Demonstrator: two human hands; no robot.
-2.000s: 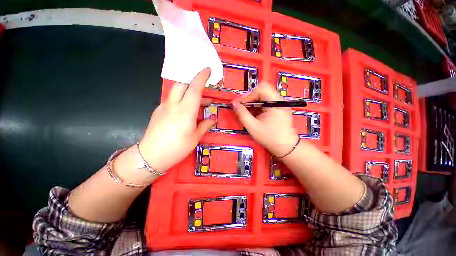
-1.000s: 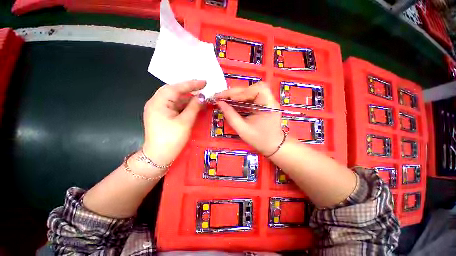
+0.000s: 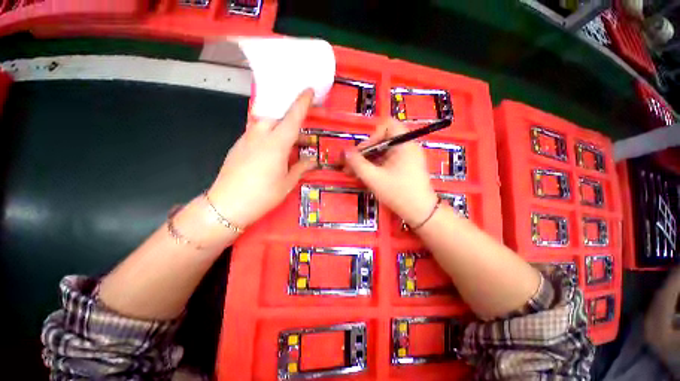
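Note:
My left hand [image 3: 257,167] holds a white liner sheet [image 3: 292,73] between its fingers; the sheet curls up over the tray's upper left. My left fingertips are at the left end of a phone middle frame [image 3: 326,149] in the left column, second from the top. My right hand [image 3: 395,173] holds dark tweezers [image 3: 410,139], their rear end pointing up to the right. The tweezer tip is over or beside the same frame, partly hidden by my fingers. Any small piece there is too small to tell. The frame lies in a red foam tray [image 3: 242,298].
Other phone middle frames [image 3: 330,271] lie in the tray's pockets. A second red tray [image 3: 514,223] with frames is at the right, and another [image 3: 134,16] at the upper left. A pale rail [image 3: 134,70] crosses the left. A black tray [image 3: 656,197] and part of a person [image 3: 666,316] are at the right.
My hands have parted from each other; the right hand and tweezers have moved from the sheet down to the frame. The sheet has curled over. The trays sit lower and further left in view.

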